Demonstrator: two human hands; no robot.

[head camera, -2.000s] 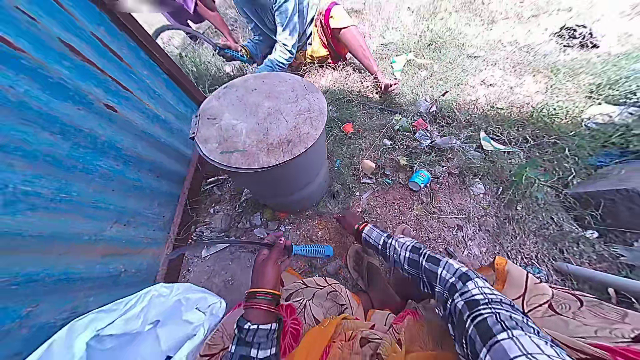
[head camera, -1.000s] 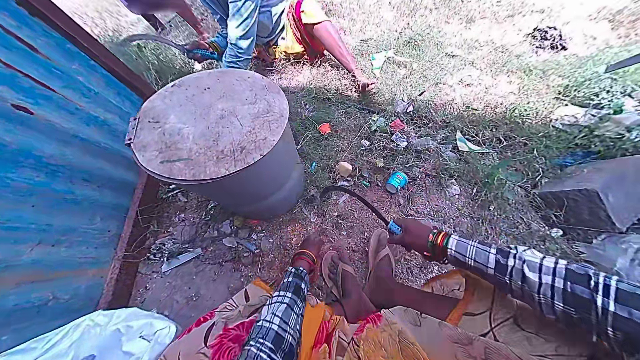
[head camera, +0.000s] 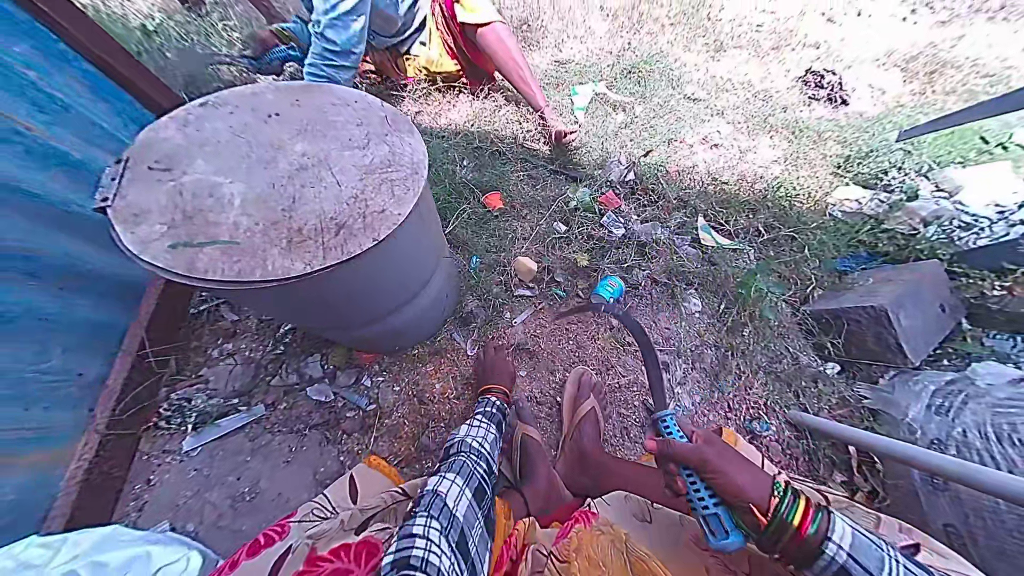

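My right hand (head camera: 704,472) is closed around the blue perforated handle (head camera: 700,488) of a sickle, to the right of my sandaled feet. The sickle's dark curved blade (head camera: 646,352) rises from the handle and bends left, its tip near a small blue cup (head camera: 608,289) on the ground. My left hand (head camera: 494,368) is low over the dirt, just left of the feet and close to the base of a grey metal drum (head camera: 376,296). Its fingers are hard to make out, and whether they hold anything is unclear. Both sleeves are black-and-white plaid.
The lidded drum stands beside a blue metal sheet wall (head camera: 64,264). Behind it another person (head camera: 344,40) crouches on the grass. Litter (head camera: 624,224) is scattered ahead. To the right lie a stone block (head camera: 888,312), a grey pipe (head camera: 904,452) and plastic wrapping (head camera: 960,416).
The sickle was left of my feet two seconds ago and is now on the right, in my right hand. Its blade has swung upward since one second ago. The view has shifted.
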